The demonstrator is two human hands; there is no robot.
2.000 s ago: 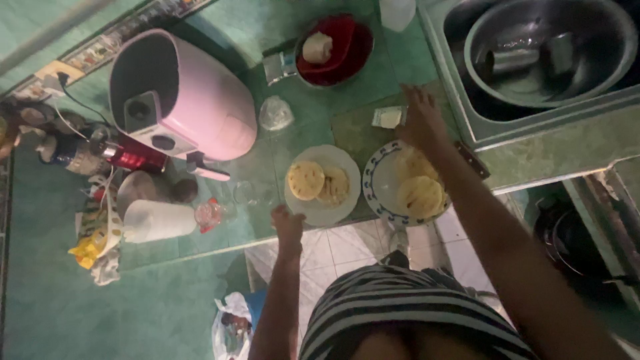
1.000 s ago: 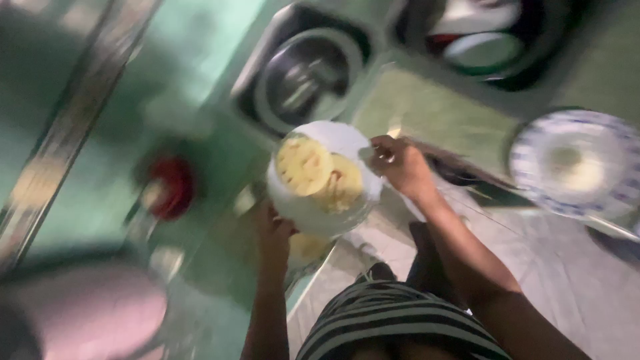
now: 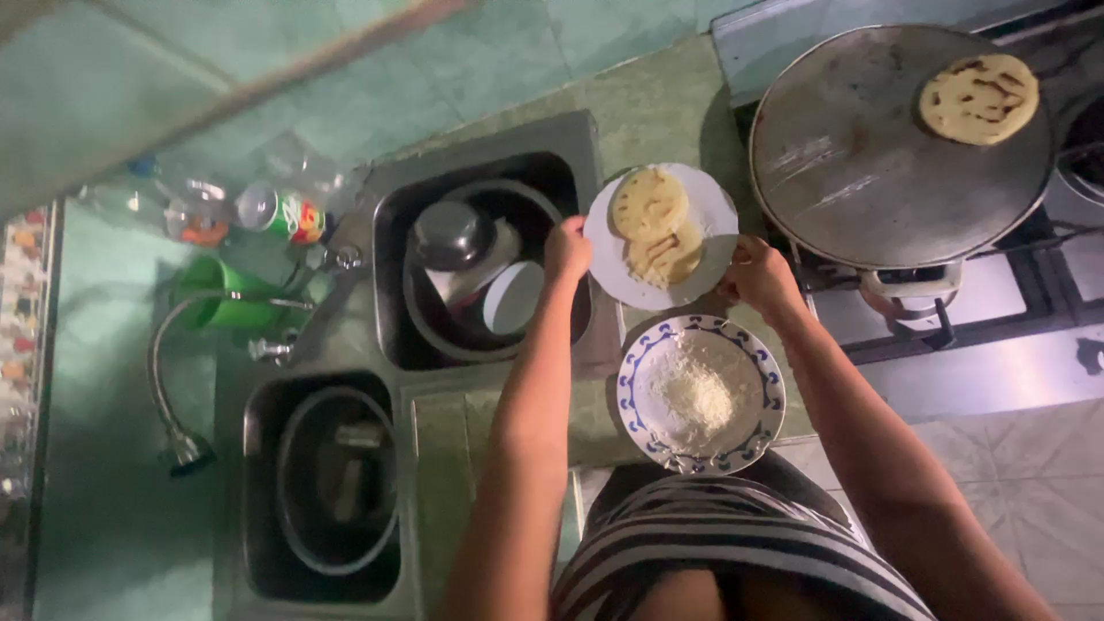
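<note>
A white plate (image 3: 608, 254) is gripped at its left rim by my left hand (image 3: 567, 252) and at its right rim by my right hand (image 3: 759, 274). On it lie two flat round corn cakes, one (image 3: 649, 204) partly over the other (image 3: 668, 256), which has grated white cheese on and around it. Just below, nearer my body, sits a plate with a blue-patterned rim (image 3: 632, 405), holding a heap of grated white cheese (image 3: 703, 397). To the right, a browned corn cake (image 3: 979, 99) lies on a large round metal griddle (image 3: 854, 164).
The griddle rests on a gas stove (image 3: 1018, 297). At the left are two sink basins (image 3: 392, 285) with bowls and dishes inside, a flexible faucet (image 3: 159, 371), a green plastic cup (image 3: 220, 293) and several plastic bottles (image 3: 197, 211). A tiled wall runs behind the counter.
My hands have carried the white plate with the two corn cakes from the first counter, past the sink, to beside the stove. The view has swung far to the right.
</note>
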